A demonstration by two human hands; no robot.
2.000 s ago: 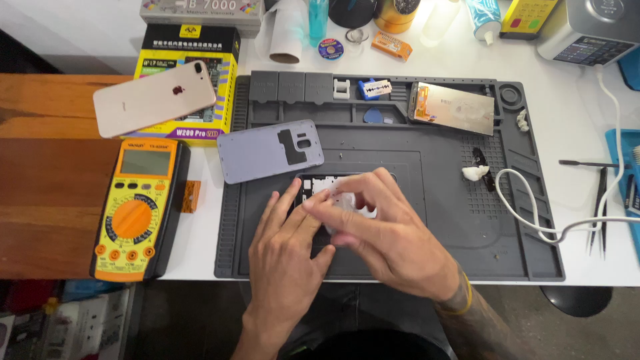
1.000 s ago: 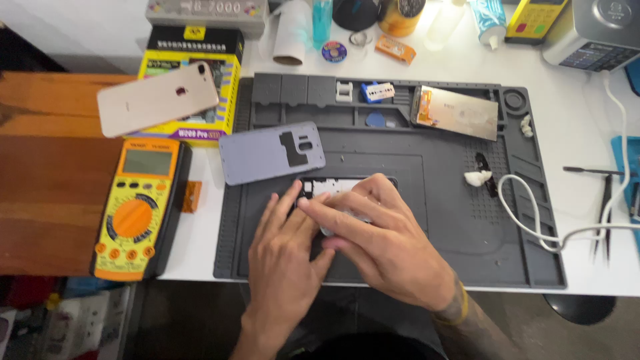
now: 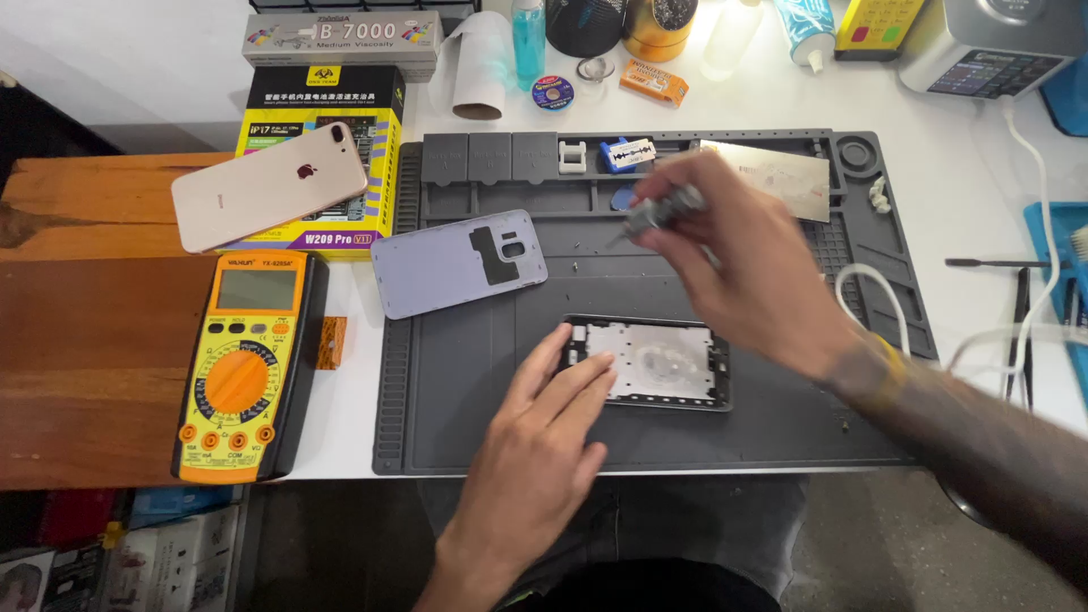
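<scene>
An opened phone frame (image 3: 663,361) with a pale metal inner plate lies on the grey silicone repair mat (image 3: 476,382). My left hand (image 3: 544,425) rests over its left end, fingertips on the frame and nothing gripped. Above and to the right of the phone, my right hand (image 3: 731,246) is raised and blurred, its fingers closed on a small screwdriver (image 3: 654,212) whose thin tip points down left. A lilac phone back cover (image 3: 433,268) lies on the mat at upper left. Tiny screws (image 3: 575,267) are scattered between the cover and the hand.
A multimeter (image 3: 238,370) and a rose-gold phone (image 3: 272,187) on a yellow box (image 3: 387,170) stand at left. In the mat's top trays are a blue holder with a razor blade (image 3: 631,155) and a metal-backed screen part (image 3: 782,178). A white cable (image 3: 1041,170) and tweezers (image 3: 1017,340) lie right.
My right hand has moved up and right, away from the phone, with the screwdriver now showing in it. More of the inner plate is uncovered. My left hand stays at the phone's left end.
</scene>
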